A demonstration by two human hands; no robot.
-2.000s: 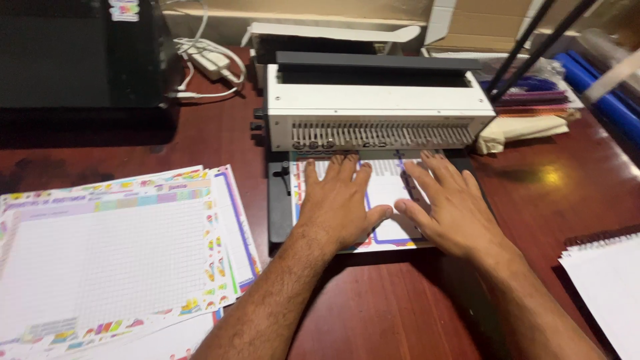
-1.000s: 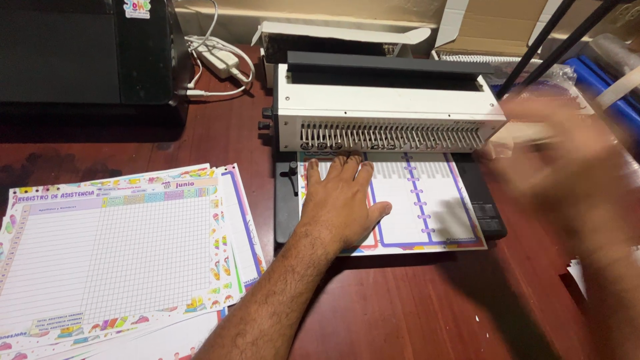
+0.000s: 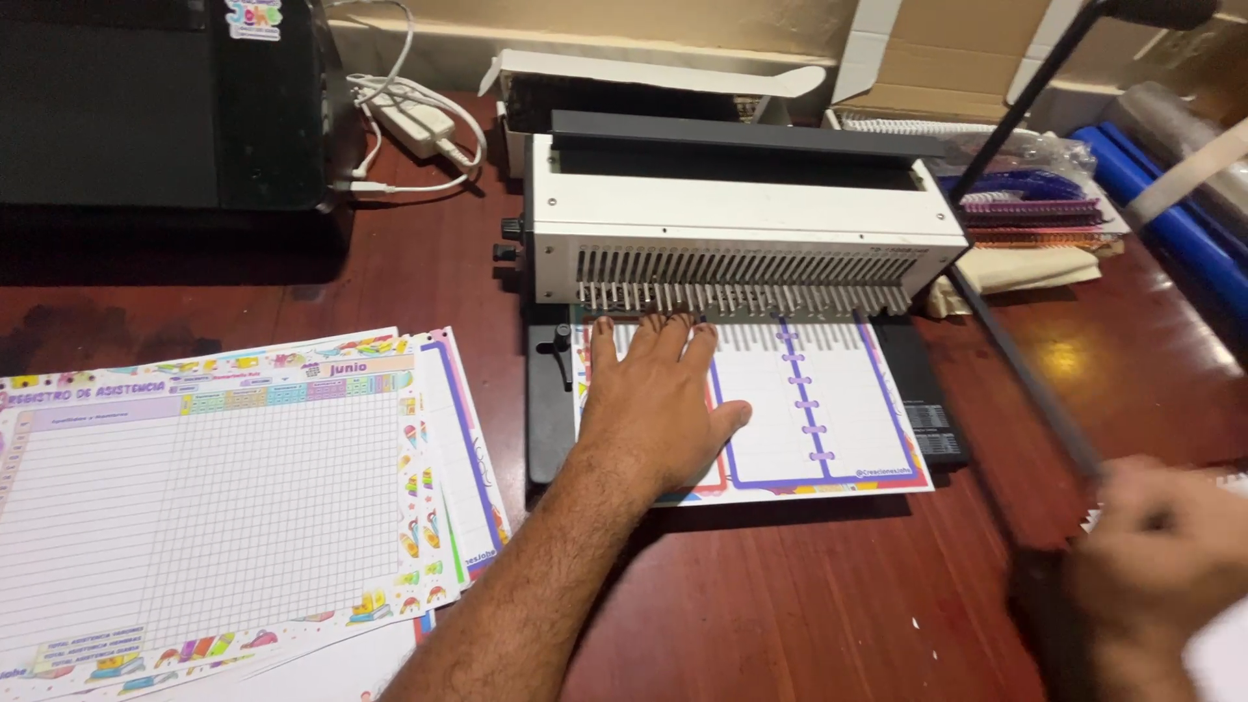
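My left hand [image 3: 663, 405] lies flat, fingers slightly spread, on a printed sheet [image 3: 780, 419] with coloured borders. The sheet's far edge sits at the punching slot of a white and black comb binding machine [image 3: 736, 210]. At the lower right, my right hand [image 3: 1155, 546] is blurred and closed around the end of a long dark lever [image 3: 1024, 390] at the machine's right side. A second lever [image 3: 1024, 97] with a black knob rises at the upper right. To the left lies a stack of printed sheets [image 3: 283, 487] with a grid.
A black printer-like machine [image 3: 166, 127] stands at the upper left, beside a white cable and adapter [image 3: 414, 127]. Behind the binding machine is an opened white box [image 3: 643, 78]. Binding combs [image 3: 1033, 210] and blue rolls [image 3: 1160, 214] lie at the right. White paper [image 3: 1219, 643] shows at the lower right edge.
My right hand has left the sheet, where it lay two seconds ago, and is now low at the right on a lever. The lever's arm now slants toward me. My left hand has stayed on the sheet.
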